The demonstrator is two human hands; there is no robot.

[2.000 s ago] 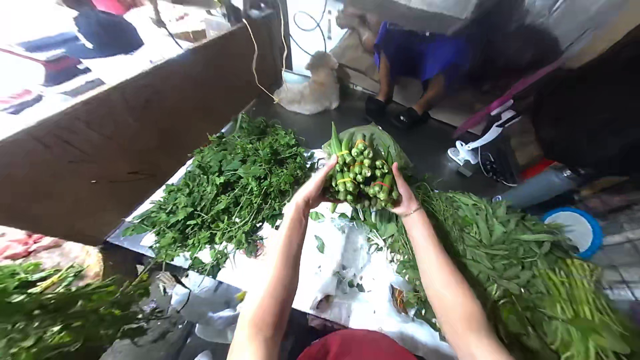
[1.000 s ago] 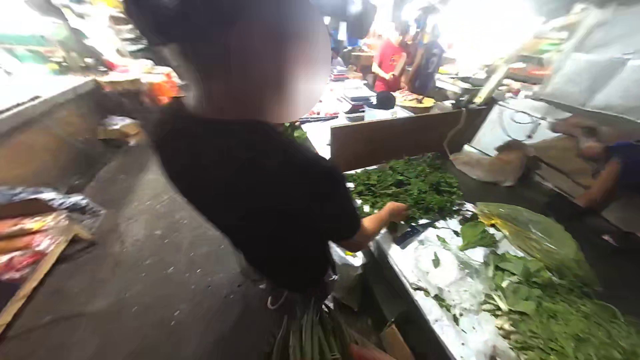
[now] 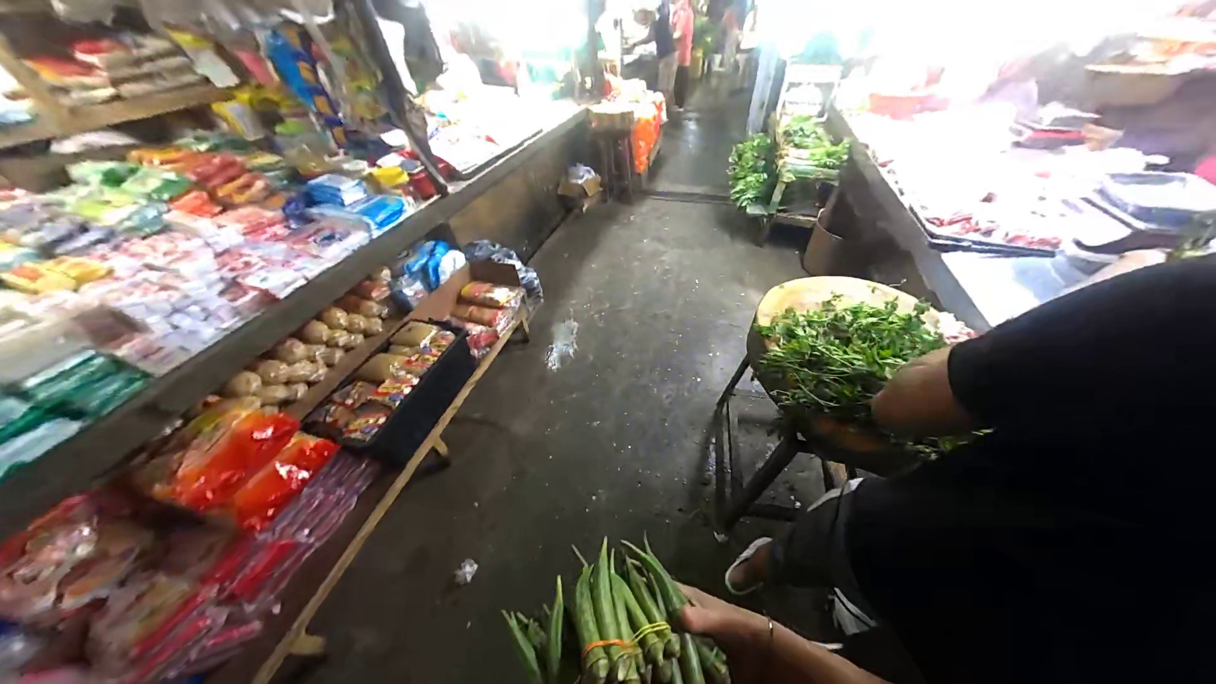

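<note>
Bundles of okra [image 3: 622,617], tied with orange and yellow rubber bands, are at the bottom centre of the head view. My right hand [image 3: 731,622] holds them from the right side, its fingers partly hidden behind the pods. A thin bracelet shows at its wrist. My left hand is outside the frame. Beyond the okra, to the right, leafy green herbs [image 3: 845,356] lie on a round wooden block [image 3: 807,293] set on a dark stand.
A person in black [image 3: 1073,456] stands close on the right, an arm over the herbs. Along the left runs a stall ledge [image 3: 313,304] of packaged goods, with a low rack and a black crate [image 3: 418,404] below. A wet aisle floor [image 3: 608,380] leads ahead between stalls.
The view has swung left from the vegetable table to the aisle. Two seconds ago both my hands held the okra above the table; now it is low in front, with my right hand on it.
</note>
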